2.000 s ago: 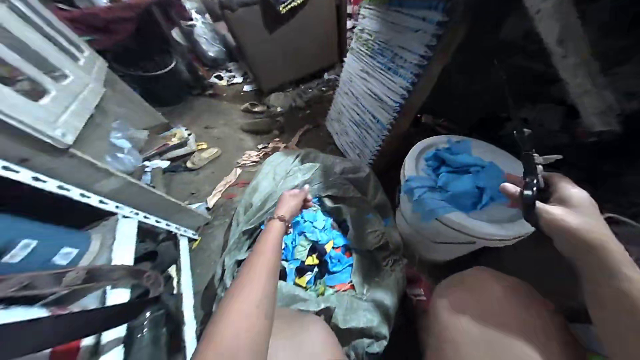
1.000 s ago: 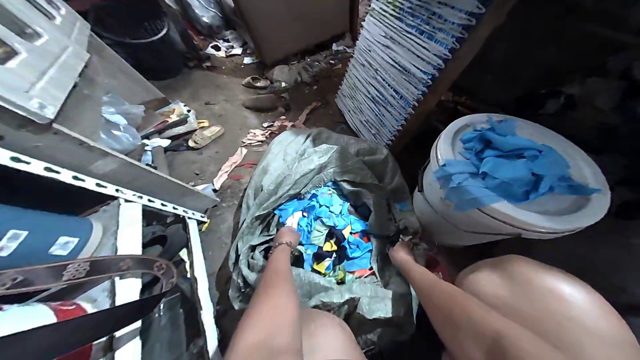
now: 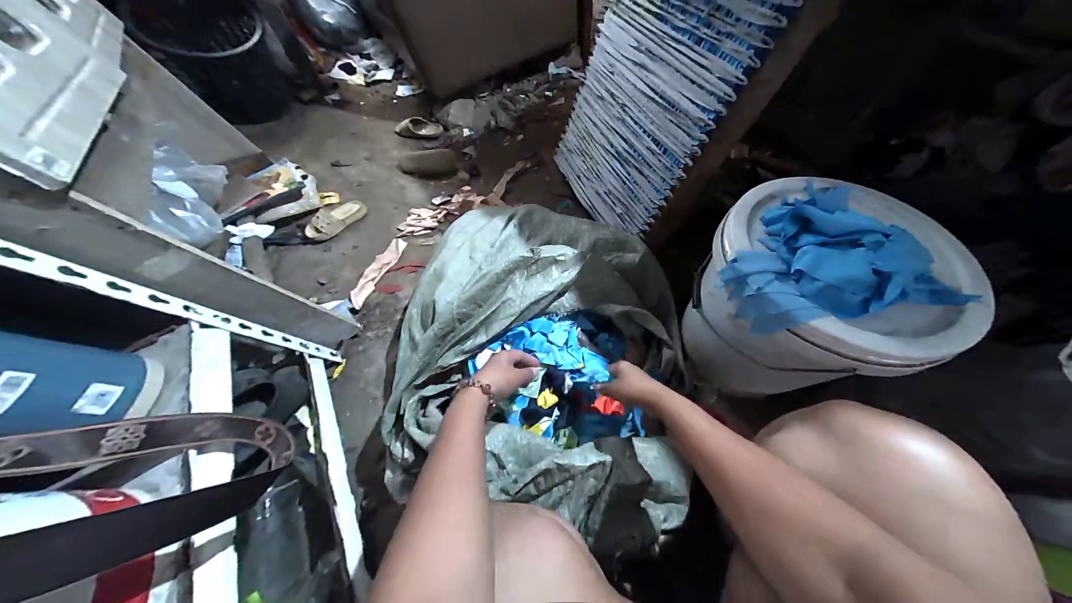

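Note:
A grey-green woven plastic sack (image 3: 519, 251) stands with its mouth open between my knees. Inside lie many fabric scraps (image 3: 557, 339), mostly blue, with some yellow, red and dark ones. My left hand (image 3: 507, 373), with a bracelet at the wrist, is at the left part of the scraps, its fingers bent over them. At the right side of the scraps is my right hand (image 3: 628, 385), fingers bent and touching the pile. Whether either hand pinches a scrap is too small to tell. Blue cloth pieces (image 3: 846, 255) lie on a white lidded bucket (image 3: 754, 352) to the right.
A white perforated metal rack (image 3: 167, 299) with a strap (image 3: 151, 435) hanging over it stands at the left. Beyond the sack, a panel of white and blue strips (image 3: 662, 100) leans at a slant. Slippers (image 3: 335, 219), plastic bags (image 3: 186, 188) and scraps litter the floor.
Two seconds ago my right hand held black-handled scissors above the bucket; they no longer show. That hand has moved left to the sack's edge, then in over the scraps.

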